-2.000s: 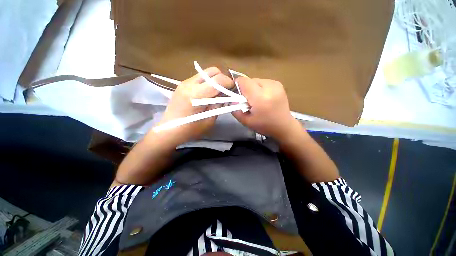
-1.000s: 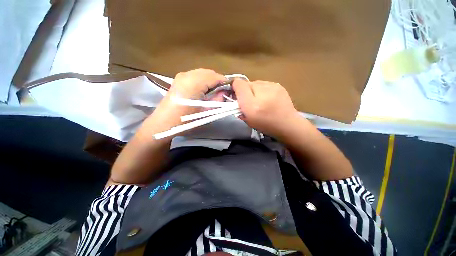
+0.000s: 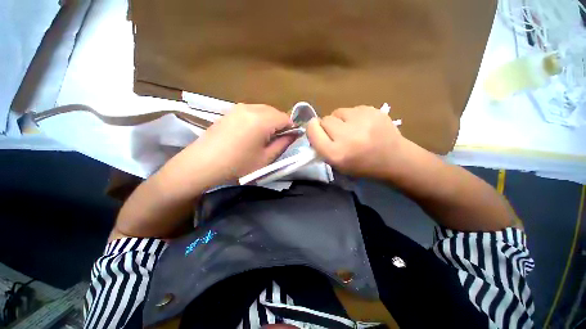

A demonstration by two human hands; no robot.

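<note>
A large brown panel point(image 3: 308, 45) lies flat on the table in front of me. A second panel with white backing point(image 3: 109, 144) and a thin brown edge hangs over the table's front edge towards my apron. My left hand point(image 3: 257, 132) pinches this panel's edge, which curls up in a small loop between my hands. My right hand point(image 3: 356, 138) holds a bunch of white strips point(image 3: 276, 168); their ends stick out below its fingers and beyond its knuckles. Its thumb and fingertips are at the loop. The fingertip contact is partly hidden.
The white-covered table point(image 3: 479, 122) has a yellowish front edge. A tangled pile of white strands point(image 3: 565, 90) and a pale yellow translucent bottle or roll point(image 3: 517, 77) lie at the right. Folded panels point(image 3: 29, 51) lie at the left. Yellow lines cross the dark floor.
The strips have turned and shifted right with my right hand, some now showing past its knuckles. The panel edge between my hands has risen into a loop. Both forearms are spread wider.
</note>
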